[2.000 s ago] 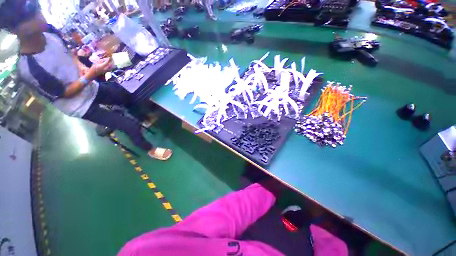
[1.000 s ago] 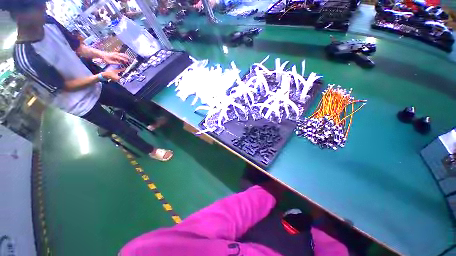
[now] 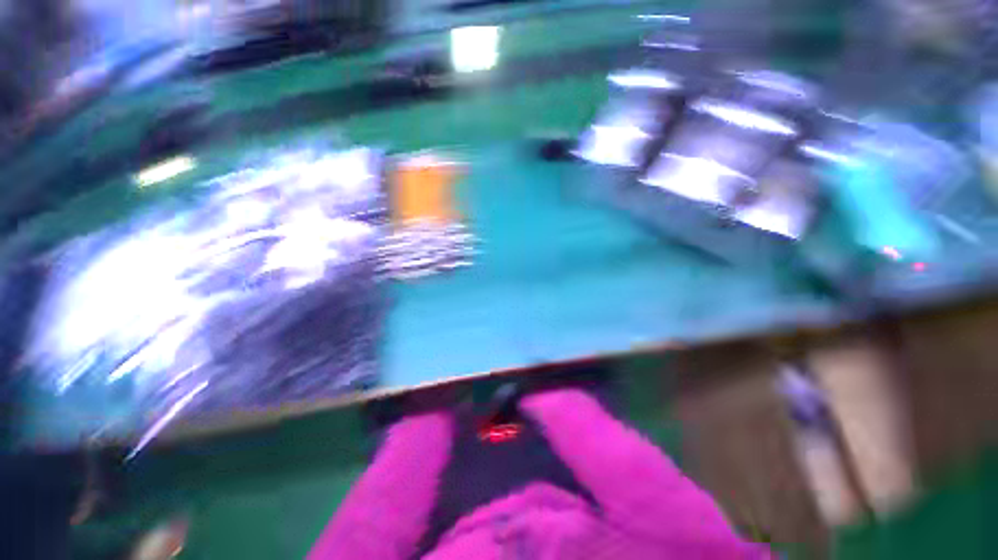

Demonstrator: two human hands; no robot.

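The picture is strongly blurred. Neither my left hand nor my right hand can be made out; only my pink clothing (image 3: 613, 448) shows at the bottom. A heap of white curling strips (image 3: 142, 273) lies at the left of the bench on a dark foam tray (image 3: 317, 339). A bundle of orange wire leads (image 3: 425, 191) lies just right of it, with silver-black ends towards me. Silver-white metal fixtures (image 3: 711, 164) stand at the right. A small dark thing (image 3: 553, 148), too blurred to name, is at their left.
The green bench mat (image 3: 492, 317) ends at a front edge just beyond my clothing. A teal box (image 3: 875, 202) with small red lights is right of the fixtures. Open brown cartons (image 3: 875, 427) stand below the bench at right. A small red object (image 3: 500, 433) is at my waist.
The view has swung right. The strips and wires now lie further left, the fixtures, teal box and cartons have come into view, and the other person is no longer seen.
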